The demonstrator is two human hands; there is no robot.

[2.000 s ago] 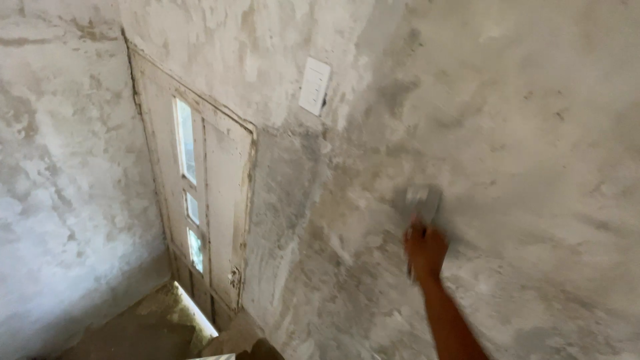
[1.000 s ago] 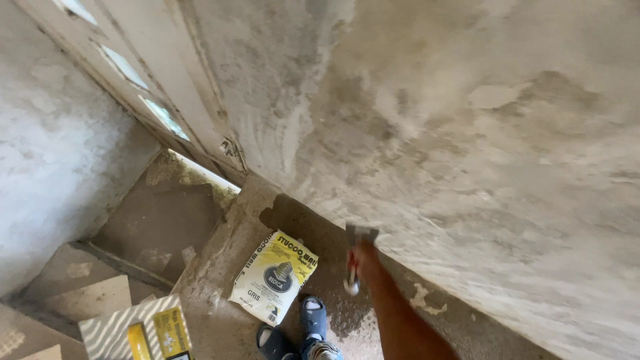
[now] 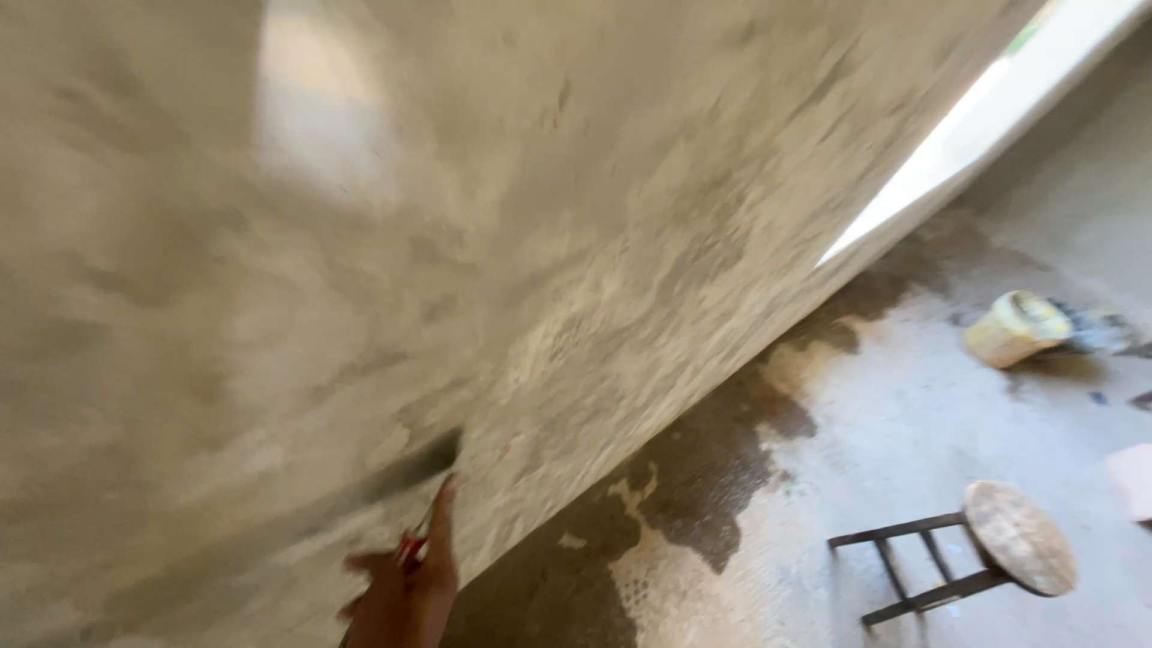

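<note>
My right hand [image 3: 409,576] is at the lower left of centre, close to the plastered wall [image 3: 504,225]. It grips a tool with a red part showing at the palm, and its index finger stretches up along the tool. The blurred dark blade [image 3: 432,459] lies against the wall just above the fingertip; it looks like a putty knife or scraper. Patchy grey-beige plaster covers the wall, with a bright patch at upper left. My left hand is out of the picture.
A round-topped stool [image 3: 1021,538] with dark legs appears at lower right on the stained floor [image 3: 810,504]. Beyond it is a yellowish bucket [image 3: 1017,328] beside blurred plastic. A bright opening [image 3: 936,153] cuts the wall at upper right. Dark wet-looking patches run along the wall's foot.
The view has swung far along the wall, away from the door and the stucco bag. My right hand, which held the tool out over the floor by the wall's foot, now has it against the wall.
</note>
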